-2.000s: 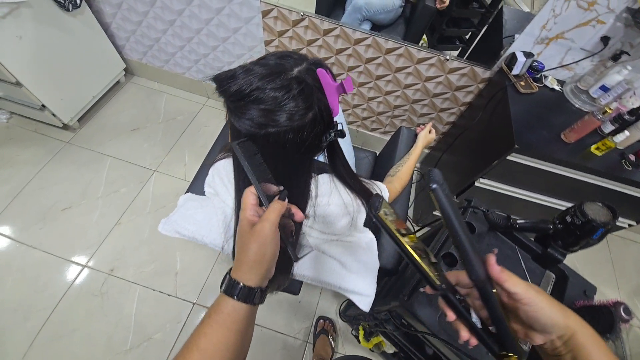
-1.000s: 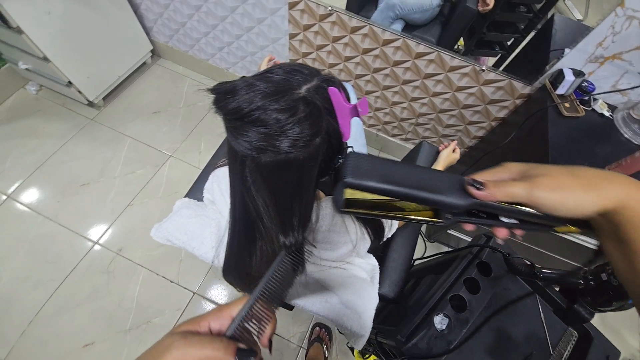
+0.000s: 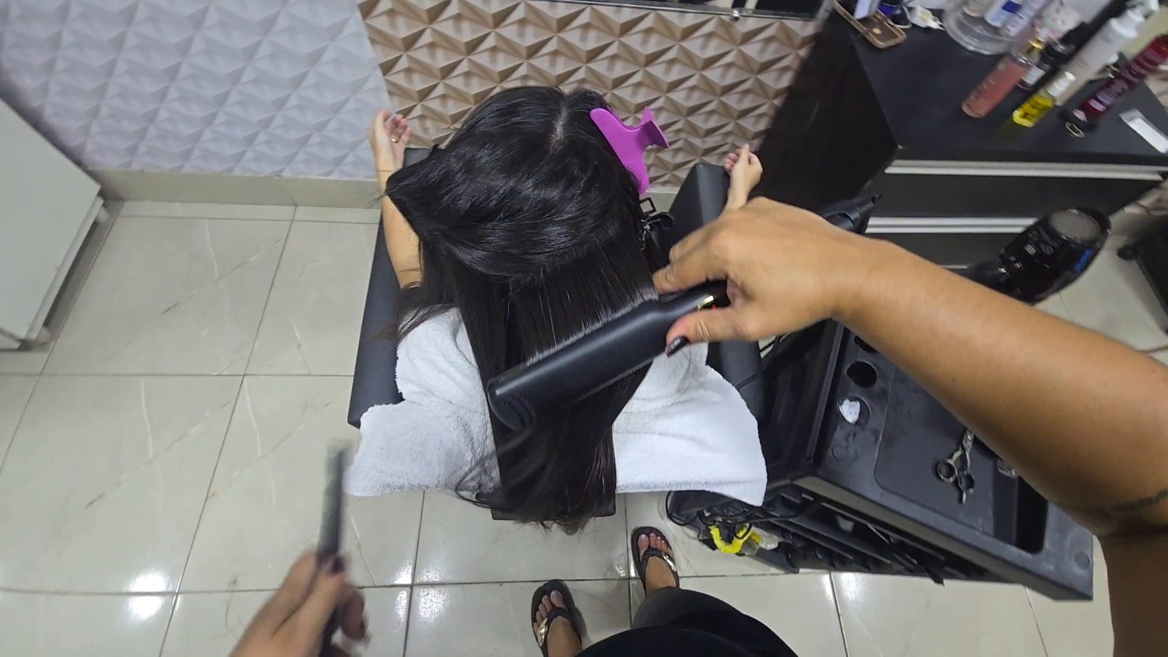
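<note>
A black hair straightener [image 3: 584,360] lies slantwise across the long dark hair [image 3: 538,219] of a seated person, its plates around a section behind the head. My right hand [image 3: 753,274] grips the straightener's handle end at the right of that hair. At the lower left, my left hand [image 3: 306,607] holds a dark comb [image 3: 334,497] upright, away from the hair; both look blurred. A magenta hair clip [image 3: 631,146] sits on the right side of the head. Under the hair, a white towel [image 3: 689,438] covers the person's shoulders and the chair back.
To the right stands a black trolley [image 3: 821,447] with scissors [image 3: 956,467] on top. A hair dryer [image 3: 1054,251] is beyond my forearm. Bottles [image 3: 1004,80] crowd a black counter [image 3: 949,128]. The chair's armrests [image 3: 374,347] flank the person. A white cabinet [image 3: 41,219] is at left.
The straightener, open beside the head earlier, now lies across the hair. The comb was in the hair a second ago and is now away from it at the lower left.
</note>
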